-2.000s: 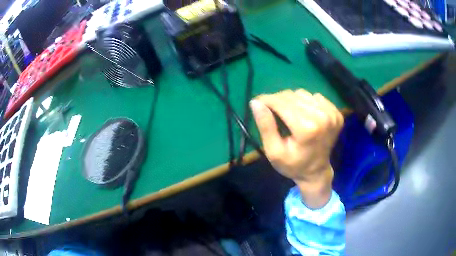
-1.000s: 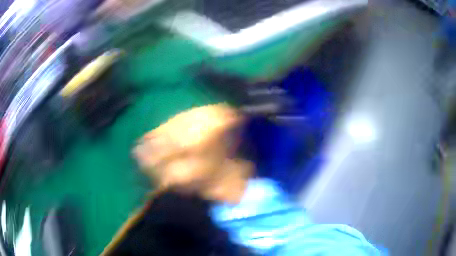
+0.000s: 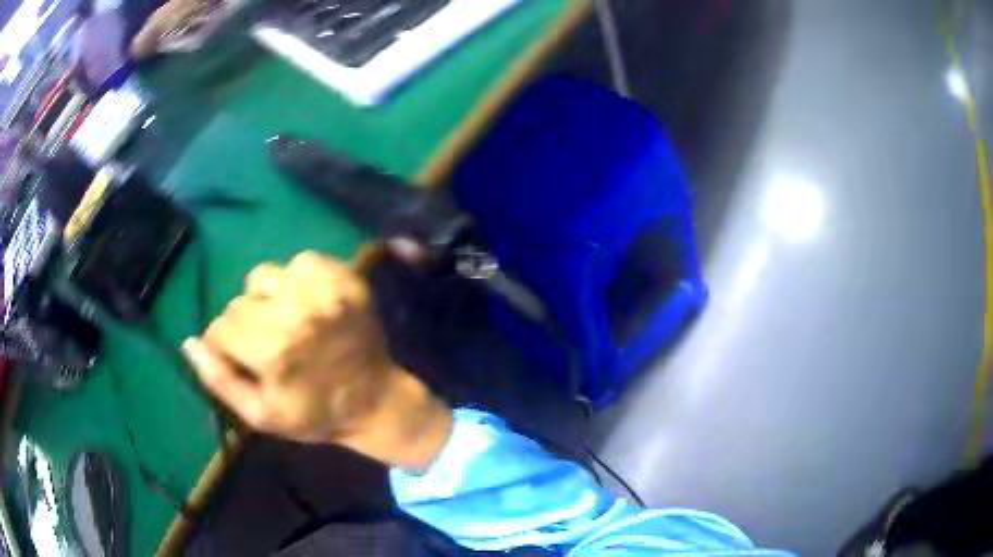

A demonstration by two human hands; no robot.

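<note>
My right hand (image 3: 310, 354), bare with a light-blue sleeve, is over the bench's front edge. Its fingers are curled into a loose fist, and no held object shows. A black electric screwdriver (image 3: 365, 198) lies beyond it across the brown edge, its cable end hanging over. The hand does not hold it. The round grey dish (image 3: 96, 506) is at the lower left, partly cut off by the frame. My left hand is not in view.
A black box with a yellow top (image 3: 129, 245) stands at the left, with cables near it. A white-rimmed black tray (image 3: 365, 85) is at the far side. A blue stool (image 3: 572, 163) stands right of the bench edge. Grey floor with a yellow line is at the right.
The view has swung right: bench items have shifted left, and more stool and floor show. My right hand remains curled near the bench edge. The screwdriver still lies across the edge.
</note>
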